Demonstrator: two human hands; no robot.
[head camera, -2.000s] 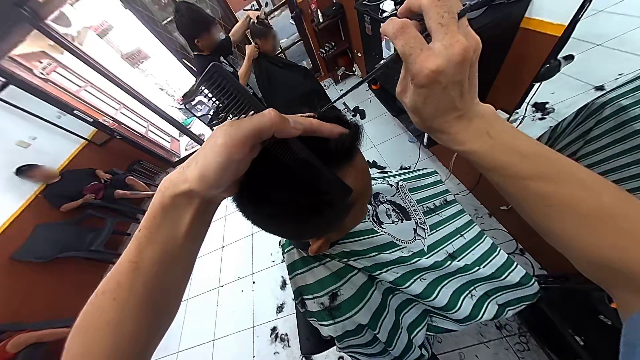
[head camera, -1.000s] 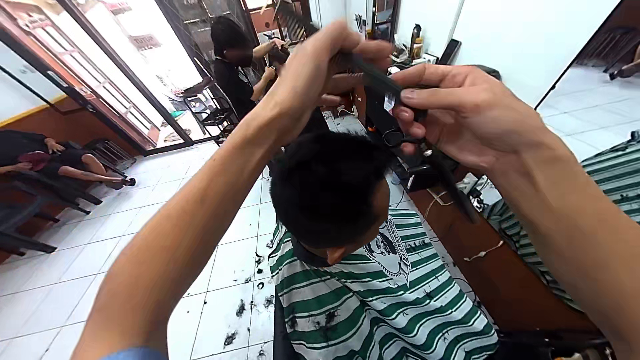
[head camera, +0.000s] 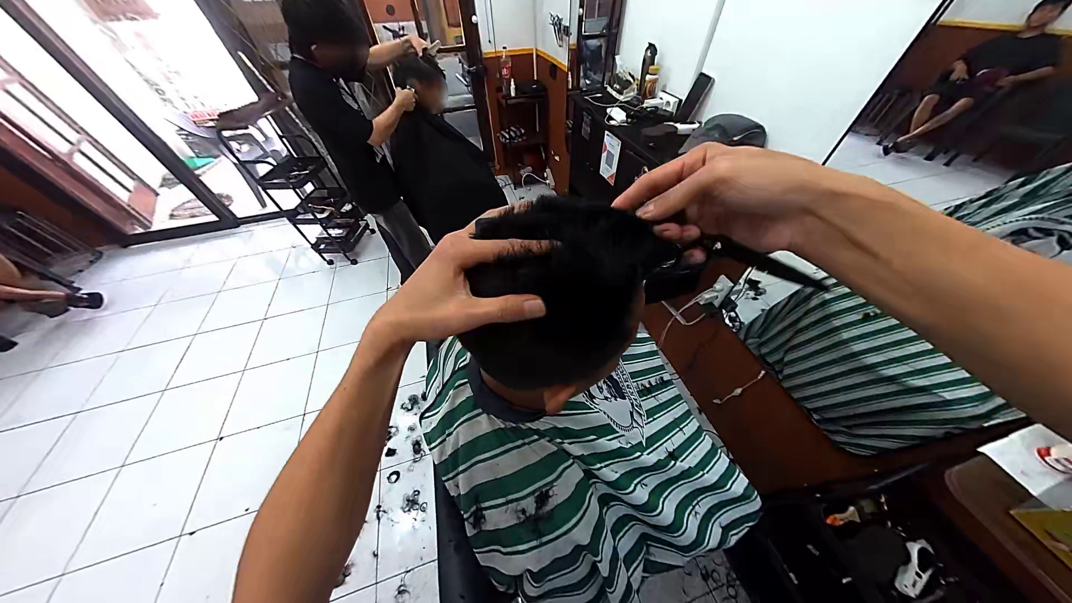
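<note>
A seated person's head with short black hair (head camera: 553, 310) is at the middle, above a green-and-white striped barber cape (head camera: 586, 502). My left hand (head camera: 469, 289) lies on the near left side of the head, thumb and fingers spread in the hair. A small black end, perhaps of a comb, shows by its fingers; its grip is hidden. My right hand (head camera: 712, 197) is at the right of the head, fingertips pinched at the hair. Dark scissors (head camera: 770, 266) are held in it, pointing right, away from the head. Cut hair lies on the cape.
Hair clippings (head camera: 410, 502) lie on the white tiled floor. Behind stand a co-worker (head camera: 343, 126), a caped client (head camera: 444, 159) and a black trolley (head camera: 310, 197). A black cabinet (head camera: 620, 134) holds clippers and cables. A mirror (head camera: 913, 159) is at right, above a brown panel.
Both hands have come down from above the head to the hair. The left hand now lies on its side, the right at its right edge. The view has shifted.
</note>
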